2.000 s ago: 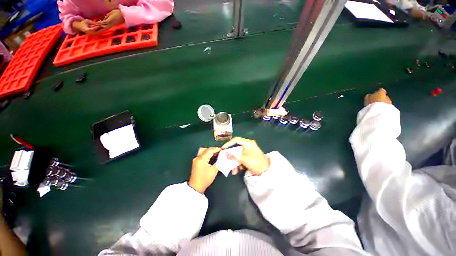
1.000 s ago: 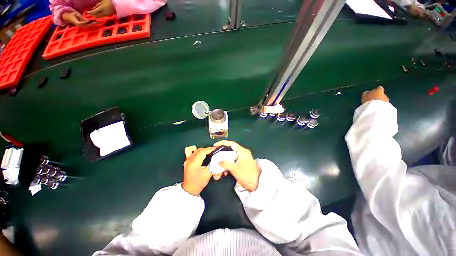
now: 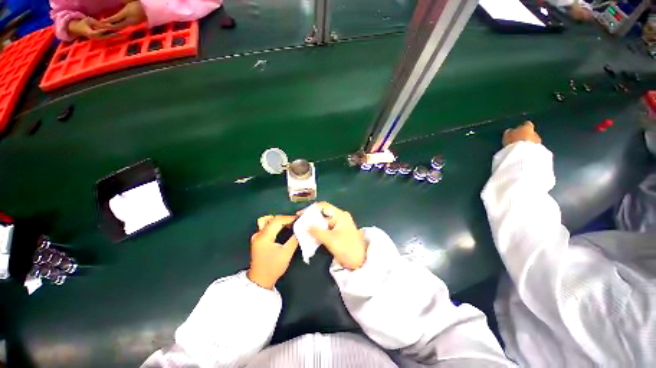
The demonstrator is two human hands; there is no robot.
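Note:
My right hand (image 3: 344, 237) holds a white wiping cloth (image 3: 310, 228) at its fingertips. My left hand (image 3: 272, 250) meets it from the left and grips a small dark part (image 3: 287, 233), mostly hidden by the fingers and cloth. A squat jar (image 3: 301, 182) with a pale label stands just beyond my hands, its round whitish lid (image 3: 274, 161) flipped open to the left. A black wipe tray (image 3: 108, 188) holding white wipes lies left of the jar. Several silver-rimmed round parts (image 3: 420, 172) lie in a row right of the jar.
A metal post (image 3: 421, 75) rises behind the row. Shiny parts (image 3: 52, 261) cluster at far left. Orange-red compartment trays (image 3: 122, 50) lie across the bench by a person in pink sleeves. A neighbour's white sleeve (image 3: 525, 194) reaches in at right, near small red pieces (image 3: 604, 125).
The view has shifted, so bench items appear farther left. The cloth, bunched around the part one second ago, now hangs down from my right fingertips. The dark part is less visible.

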